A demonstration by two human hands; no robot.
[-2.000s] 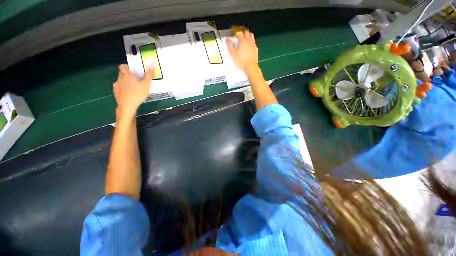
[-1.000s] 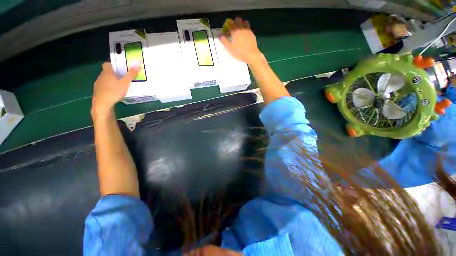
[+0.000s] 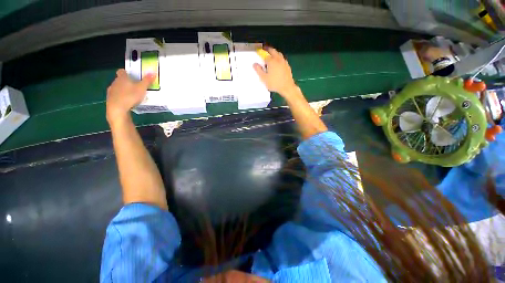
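Two white box lids with green phone pictures alternate with two plain white box bases in one touching row on the belt: left lid (image 3: pixel 148 58), left base (image 3: pixel 180 80), right lid (image 3: pixel 222 69), right base (image 3: pixel 249 83). My left hand (image 3: pixel 126 95) grips the left lid at the row's left end, thumb over its phone picture. My right hand (image 3: pixel 277 73) holds the right base at its upper right edge, with the thumb on its face. Yellow shows at a right fingertip. The fingers beyond the box edges are partly hidden.
The green conveyor belt (image 3: pixel 326 83) runs behind the black bench edge (image 3: pixel 221 166). Another white box (image 3: pixel 10 113) stands at far left. A green desk fan (image 3: pixel 437 121) stands at right, near a neighbour's blue sleeve (image 3: pixel 470 188). A neighbour's hand (image 3: pixel 443 63) is on boxes upper right.
The view has shifted, so the row and fan appear lower. My right hand has slid a little down and outward along the right base. My left hand keeps its hold on the left lid.
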